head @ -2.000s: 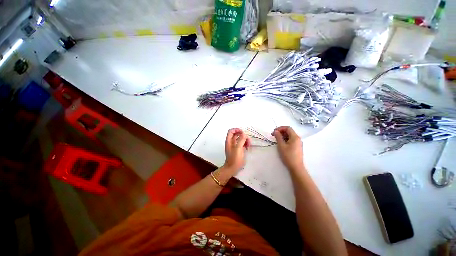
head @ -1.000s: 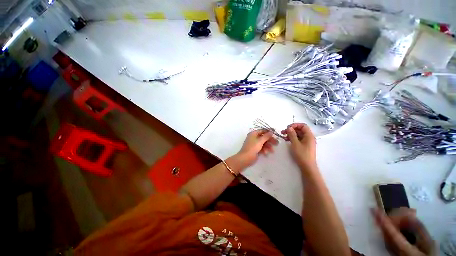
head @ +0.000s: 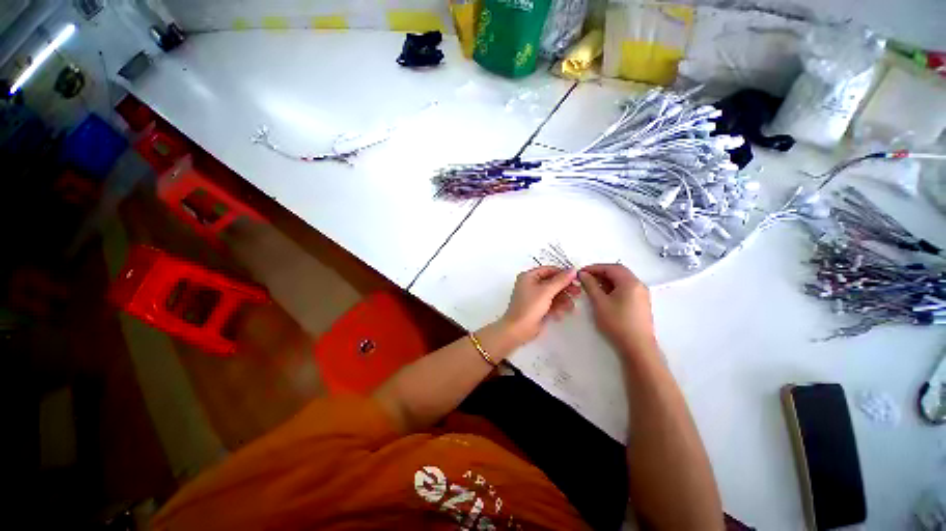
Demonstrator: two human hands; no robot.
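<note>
My left hand (head: 541, 300) and my right hand (head: 618, 301) meet at the fingertips above the white tabletop, near its front edge. Both pinch the wire end of a harness. Thin wire ends (head: 556, 255) fan out up and to the left above my left fingers. The harness's white cable (head: 697, 276) leaves my right hand and curves away to the right, toward the second pile. The exact point where the fingers grip is hidden by the fingertips.
A large harness bundle (head: 654, 178) lies behind my hands. A second harness pile (head: 877, 272) lies at right. A single harness (head: 330, 156) lies at left. A smartphone (head: 826, 454) lies at front right. A green bag (head: 512, 36) stands at the back. Red stools (head: 370, 342) stand below left.
My hands, apart two seconds ago with wires stretched between them, are now together at the fingertips. Another person's hand that was over the smartphone is gone. The view has shifted slightly.
</note>
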